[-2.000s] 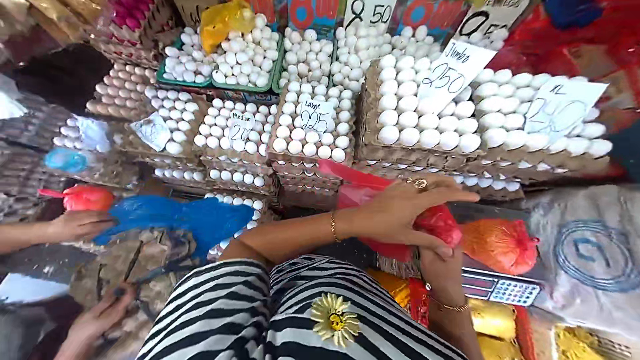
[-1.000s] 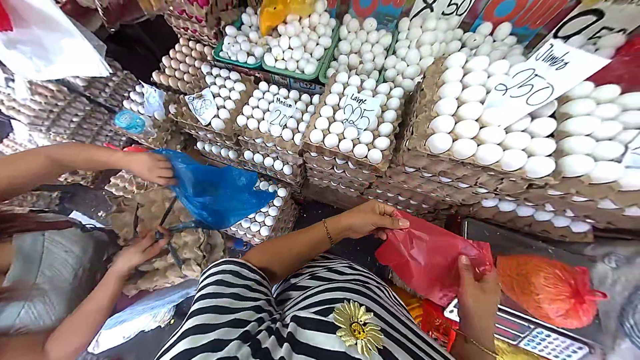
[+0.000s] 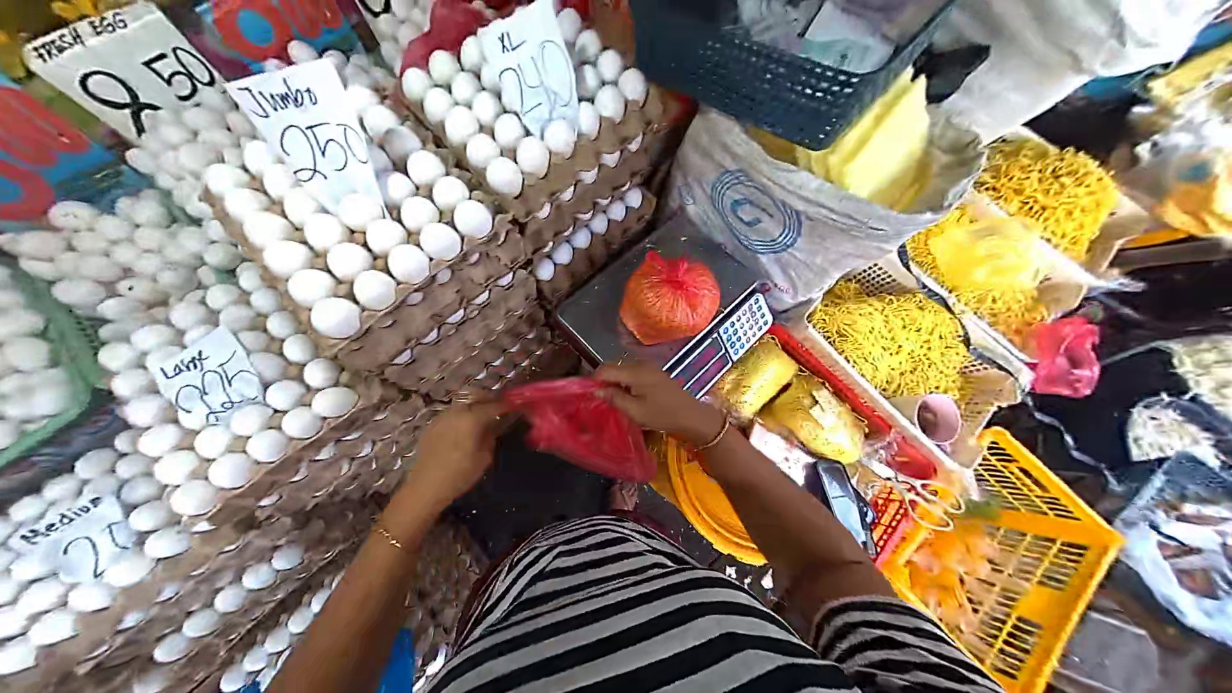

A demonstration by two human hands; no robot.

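Observation:
Between my hands hangs a red plastic bag (image 3: 587, 428), its top edge stretched from one to the other. My left hand (image 3: 467, 438) grips the bag's left edge, beside the stacked egg trays. My right hand (image 3: 650, 393) holds the other side, just in front of a digital scale (image 3: 602, 313). On the scale's dark platform sits a tied orange-red plastic bag (image 3: 671, 298) with its contents hidden. The scale's keypad (image 3: 746, 325) faces the right. White eggs (image 3: 348, 260) fill cardboard trays (image 3: 452, 332) at the left, with handwritten price cards above them.
Yellow noodles (image 3: 895, 342) lie in crates along the right. A yellow plastic crate (image 3: 1035, 549) stands at the lower right, near a mobile phone (image 3: 845, 500). A dark plastic basket (image 3: 818, 72) and a white woven sack (image 3: 760, 207) are beyond the scale.
The view has swung right, toward the scale and noodles. The red bag, crumpled at my hands two seconds ago, then spread out, is now held up between both hands. The other person's hands have left view.

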